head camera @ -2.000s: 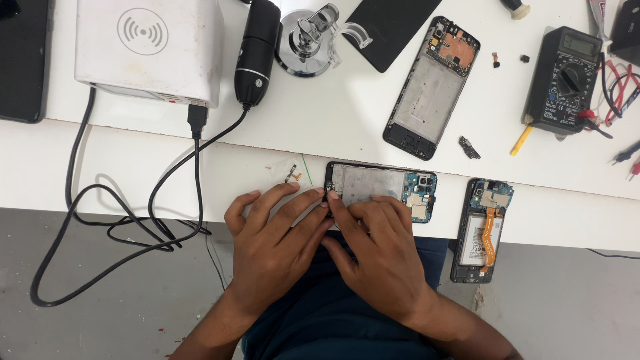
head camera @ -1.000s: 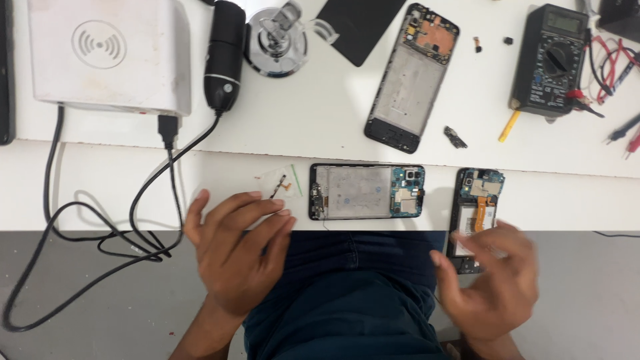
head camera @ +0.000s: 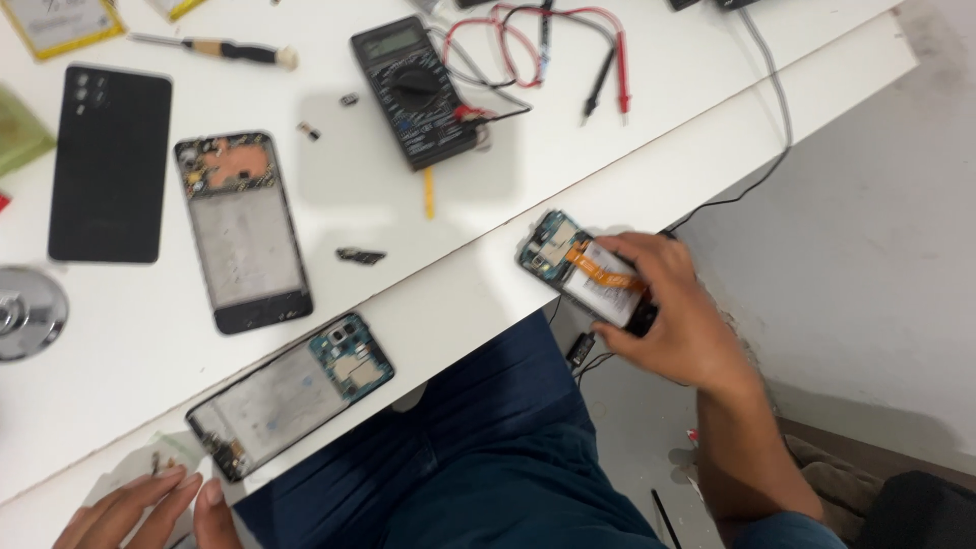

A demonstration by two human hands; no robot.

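My right hand [head camera: 671, 313] grips the lower end of an opened smartphone [head camera: 602, 293] with a battery and an orange flex cable [head camera: 602, 268]; its circuit-board end lies over the table edge. My left hand [head camera: 152, 507], at the bottom left, has its fingers apart beside small flex parts [head camera: 162, 462] on a clear film. Between the hands, along the table's front edge, lies another opened phone [head camera: 278, 404] with a blue circuit board and a bare battery bay. A phone frame [head camera: 248, 244] with a copper-coloured patch lies further back.
A digital multimeter [head camera: 415, 91] with red and black probes [head camera: 624, 76] lies at the back. A black phone back cover [head camera: 110, 164], a screwdriver [head camera: 221, 50], a small black part [head camera: 361, 255] and a round metal stand base [head camera: 29, 313] are on the white table [head camera: 457, 328].
Both hands have left the middle phone, where they were two seconds ago. My right hand has closed on the phone with the orange cable. The view has swung to the right and turned.
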